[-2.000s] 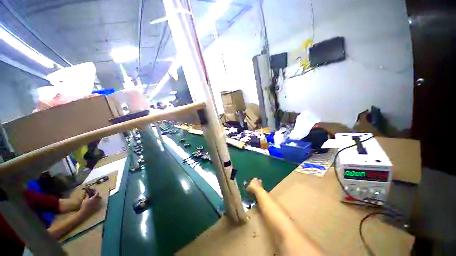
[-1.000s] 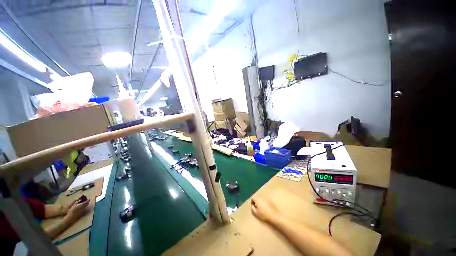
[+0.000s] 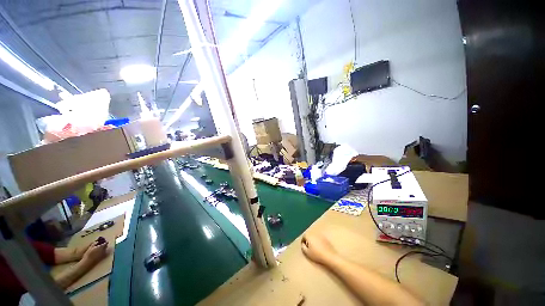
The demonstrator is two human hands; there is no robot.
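My right hand (image 3: pixel 318 248) rests on the brown cardboard sheet (image 3: pixel 239 291), at the near side of the green belt. Its fingers are curled together and nothing shows in it; the fingertips are small and blurred. My left hand is not in view. A small black unit (image 3: pixel 275 220) lies on the green conveyor belt (image 3: pixel 296 206), beyond my hand and right of the post, not touched. The white bench power supply (image 3: pixel 397 200) stands to the right with green and red digits lit. A dark test lead (image 3: pixel 399 258) curves beside it.
A pale frame post (image 3: pixel 251 206) and wooden rail (image 3: pixel 113 164) cross in front. Another black unit (image 3: pixel 155 260) lies on the near belt. Another person's hand (image 3: pixel 94 254) holds something dark at left. A blue bin (image 3: pixel 333 187) stands beyond the cardboard.
My right hand has drawn back from the belt onto the cardboard. The black unit now shows on the belt near where the hand was. The view has shifted slightly right.
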